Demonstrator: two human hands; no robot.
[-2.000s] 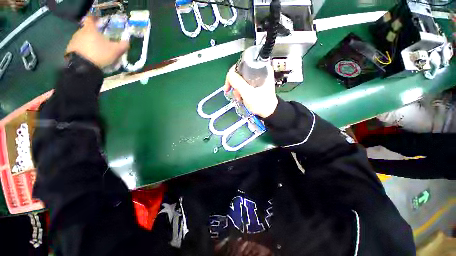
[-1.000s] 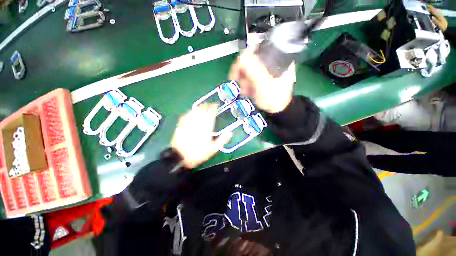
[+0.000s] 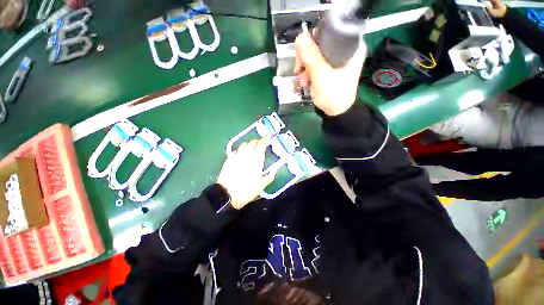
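Note:
Three loop-shaped units with blue ends (image 3: 288, 142) lie in a slanted row on the green bench in front of me. My left hand (image 3: 247, 173) rests on them, fingers over the loops; whether it grips one is unclear. My right hand (image 3: 331, 77) holds the grey electric screwdriver (image 3: 341, 37) upright over the front of the screw feeder (image 3: 286, 88). The driver's bit is hidden or blurred at the feeder. Another three loop-shaped units (image 3: 136, 159) lie to the left of my left hand.
A salmon-red parts tray (image 3: 64, 173) with a small cardboard box (image 3: 33, 199) stands at left. More loop units (image 3: 182, 37) lie beyond the white strip (image 3: 173, 94). A black fan (image 3: 388, 77) and second feeder (image 3: 468, 52) are at right. Another person's hand (image 3: 495, 8) shows at top right.
My left hand first let go of units at the left, then came to the row in front of me. My right hand lifted the screwdriver from that row and moved it to the feeder.

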